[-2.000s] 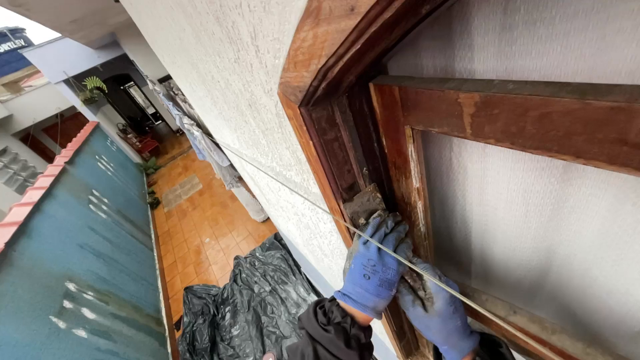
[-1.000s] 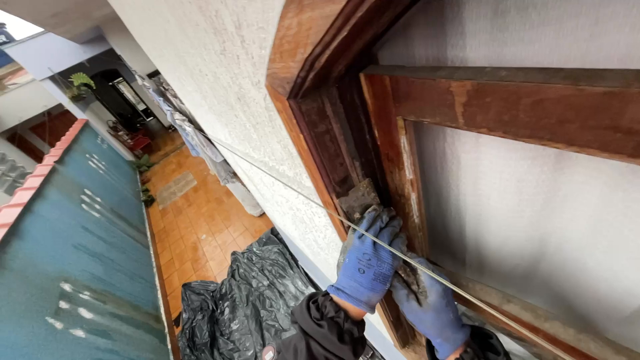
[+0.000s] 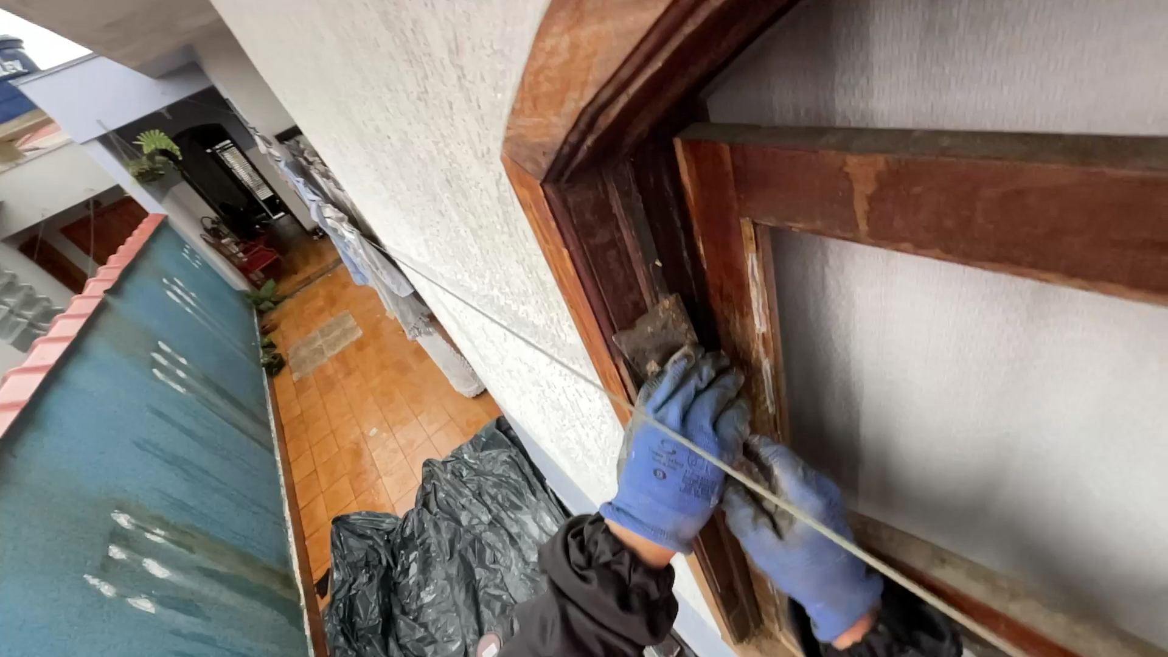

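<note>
Both hands wear blue work gloves with dark, dirty palms. My left hand presses its fingers on a worn scraper blade lying flat against the inner side of the wooden window frame. Just below and to the right, my right hand is closed at the tool's lower end; its handle is hidden by the gloves. Beside the blade stands the wooden sash, with bare, worn patches along its edge. A thin cord crosses diagonally in front of both hands.
White textured wall adjoins the frame. Black plastic sheeting covers part of the orange tiled floor. Laundry hangs along the wall. A blue wall capped with red tiles runs down the left. Pale glazing fills the sash.
The view has shifted slightly. Both hands stay at about the same part of the frame, and more of the blade shows above my left fingers than two seconds ago.
</note>
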